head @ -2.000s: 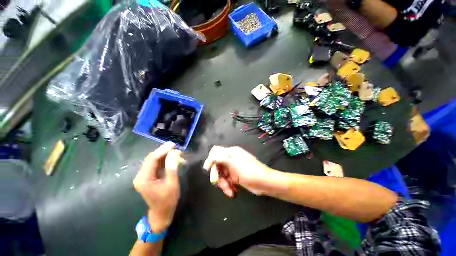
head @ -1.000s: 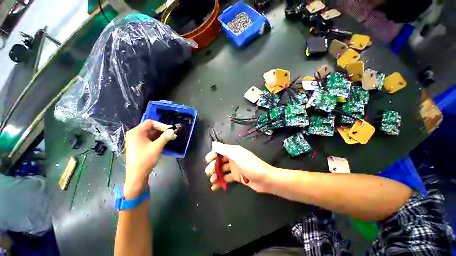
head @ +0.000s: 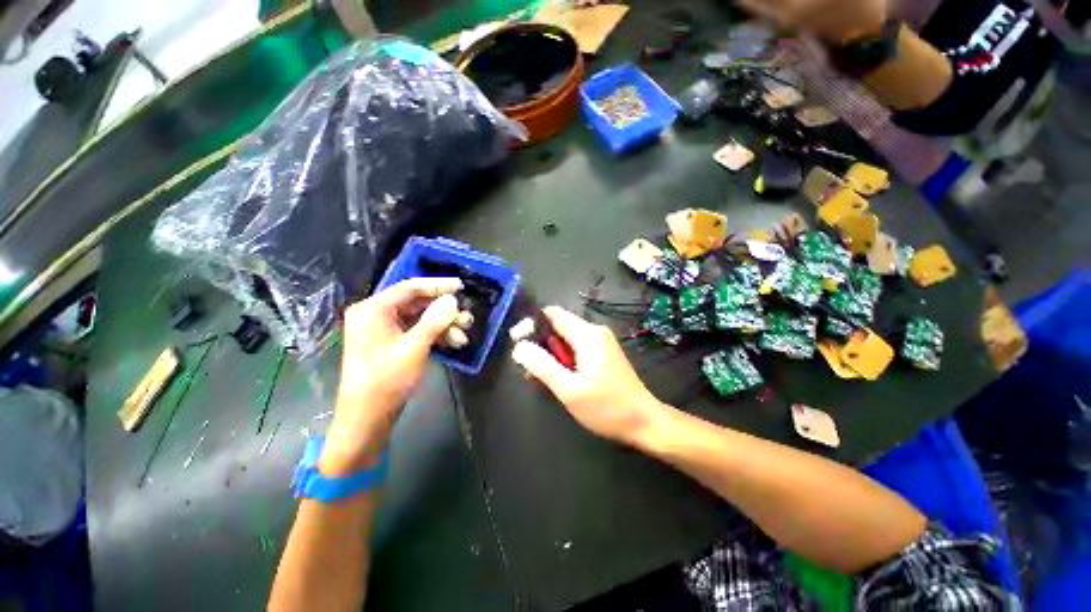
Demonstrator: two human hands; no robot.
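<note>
My left hand [head: 401, 347] is over the near blue bin [head: 506, 287] of black parts, its thumb and fingertips pinched together; whether a small part is between them cannot be told. My right hand [head: 586, 371] is just right of the bin, closed around the red-handled pliers [head: 559, 349], whose dark jaws point up and left and are blurred. A heap of green circuit boards [head: 788, 334] with dark and red wires and yellow or whitish square plates [head: 866, 354] lies to the right.
A clear plastic bag [head: 347, 167] of black contents lies behind the bin. An orange-brown tub [head: 553, 117] and a second blue bin [head: 631, 110] stand at the back. A tan block [head: 150, 390] and green slivers lie left. A coworker's arm [head: 891, 60] is at the upper right.
My left hand has stayed at the bin since reaching it from the front. The pliers, first shown a second ago in my right hand, have turned and moved nearer the bin. The coworker's arm has reached in.
</note>
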